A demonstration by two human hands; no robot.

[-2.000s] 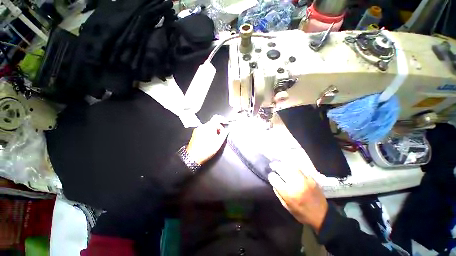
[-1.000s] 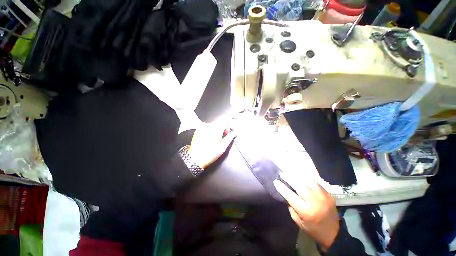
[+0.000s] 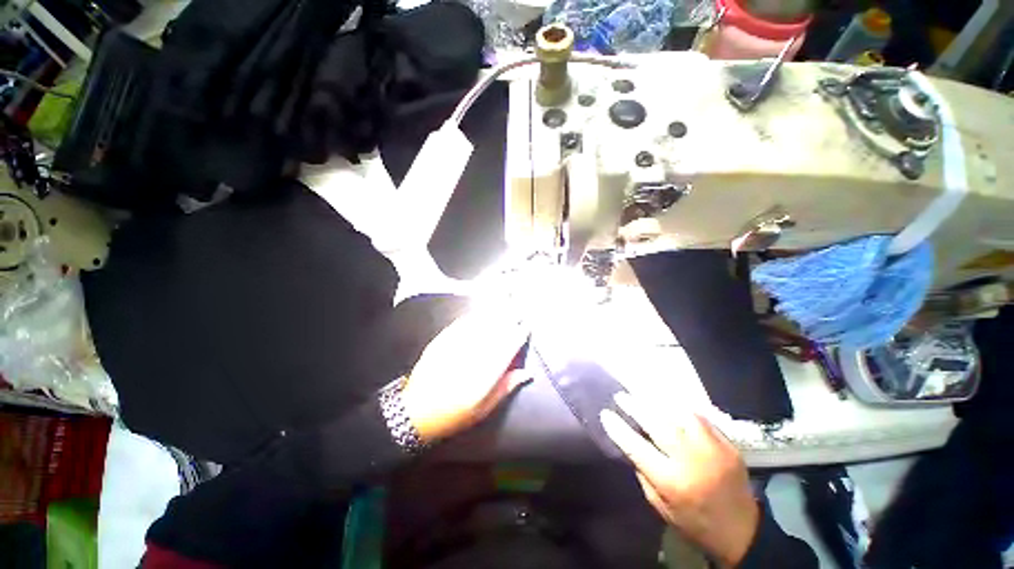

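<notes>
A narrow black strip runs from the glare under the needle towards the table's front edge. My right hand has its fingertips on the strip's near end, thumb and fingers around its edge. My left hand lies left of the needle, palm down at the strip's upper left, fingers partly lost in glare; something red shows under them. A large black garment panel spreads left of my left hand. The presser foot and needle area of the cream sewing machine is washed out by the white lamp.
Black cut pieces lie under the machine arm. A blue thread hank hangs from the arm. A clear box of small metal items sits at right. A dark heap of cloth lies behind the panel. A red container stands behind the machine.
My left hand has turned and shifted down slightly, its forearm now lower across the panel. My right hand and the strip's near end have moved slightly right and down since the earliest frame.
</notes>
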